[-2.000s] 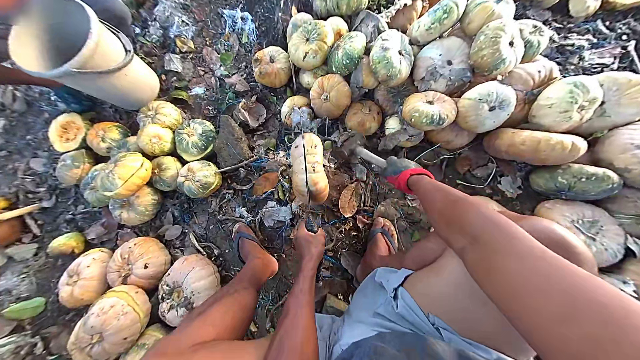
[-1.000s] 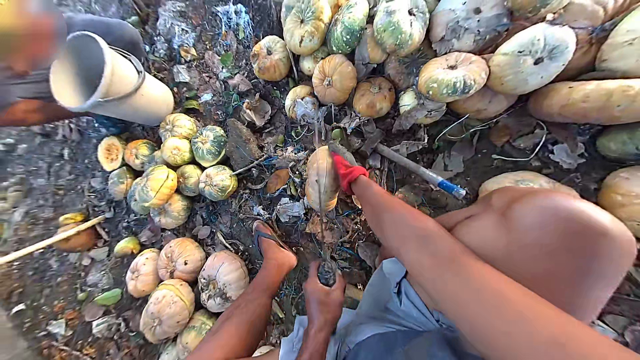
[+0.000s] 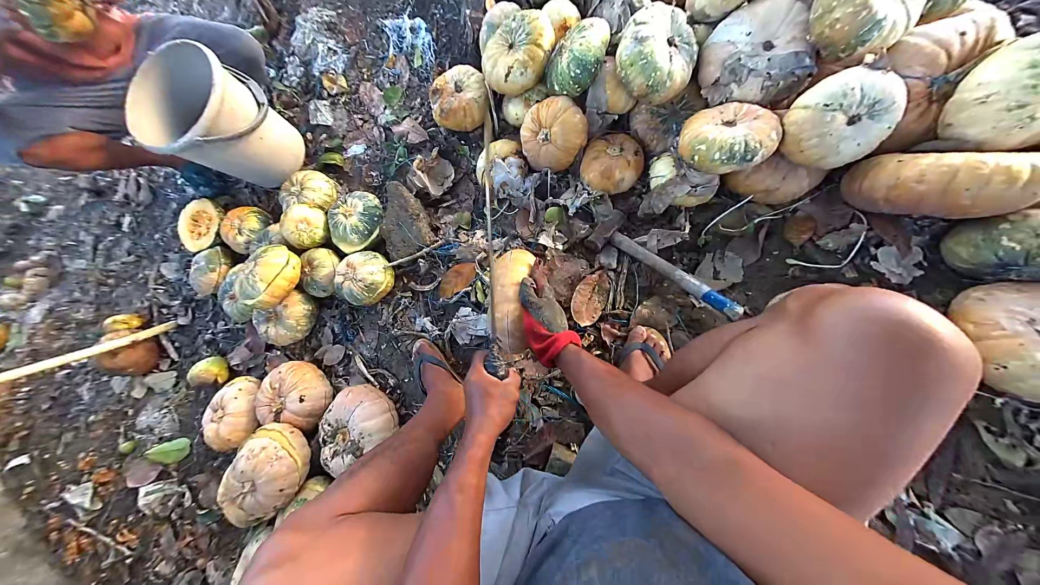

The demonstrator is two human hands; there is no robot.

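Observation:
An elongated tan pumpkin (image 3: 509,296) lies between the feet on leaf-strewn ground. My left hand (image 3: 492,392) is closed around the dark handle of a long thin blade (image 3: 490,236), which runs away from me along the pumpkin's left side. My right hand (image 3: 544,318), in a dark glove with a red cuff, grips the pumpkin's right side; its fingertips are partly hidden. A hammer (image 3: 662,266) with a blue-ended handle rests on the ground to the right, its head among dry leaves.
Whole pumpkins (image 3: 731,136) are piled at the upper right. Small green-yellow pumpkins (image 3: 270,276) and larger tan ones (image 3: 264,475) lie at left. At the upper left, a person (image 3: 81,89) is beside a white bucket (image 3: 268,146). A pale stick (image 3: 89,351) lies far left.
My right hand has let go of the hammer, now on the ground, and moved left onto the pumpkin. The person with the bucket has come further into view.

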